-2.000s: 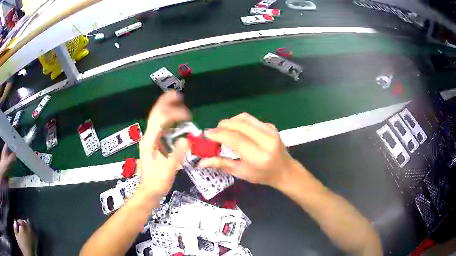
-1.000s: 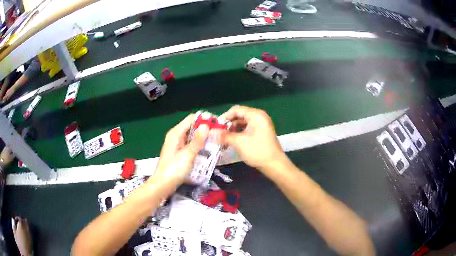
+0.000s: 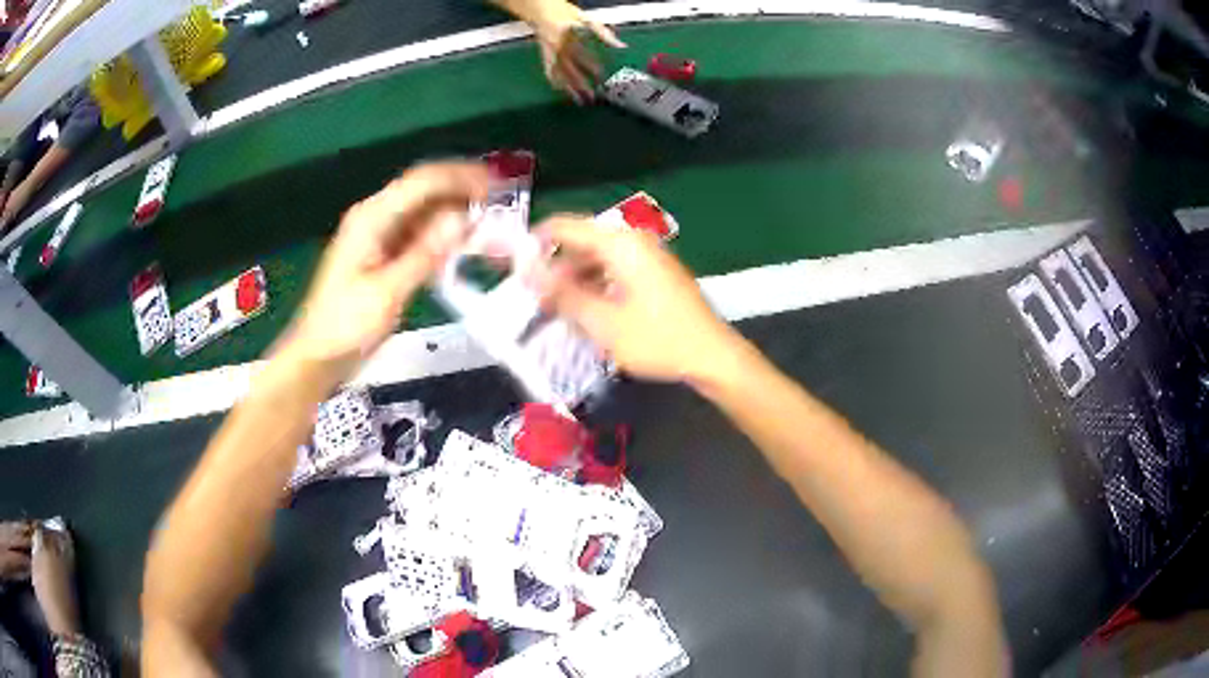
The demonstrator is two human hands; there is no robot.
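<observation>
A pale housing (image 3: 546,347) with an open window at its upper end is held in front of me above the belt rail, blurred. My left hand (image 3: 378,272) has its fingers at the window end. My right hand (image 3: 636,298) grips its right edge; the fingertips are blurred. No red part shows on this housing. Below lies a housing pile (image 3: 477,510) of overlapping pale shells. A solid red piece (image 3: 550,437) lies at the top of the pile and another red piece (image 3: 464,646) at its lower edge.
Part-assembled housings (image 3: 220,313) lie on the green conveyor belt (image 3: 849,199), two partly behind my hands. A white belt rail (image 3: 796,285) crosses beyond the pile. Laid-out housings (image 3: 1061,338) lie at right. Another person's hand (image 3: 570,47) reaches over the belt; others' hands (image 3: 47,550) show at lower left.
The red-ended housing has left my hands, which now hold a pale one with an open window. Belt items have shifted left. Another person's hand has appeared at top. The red piece on the rail is gone from view.
</observation>
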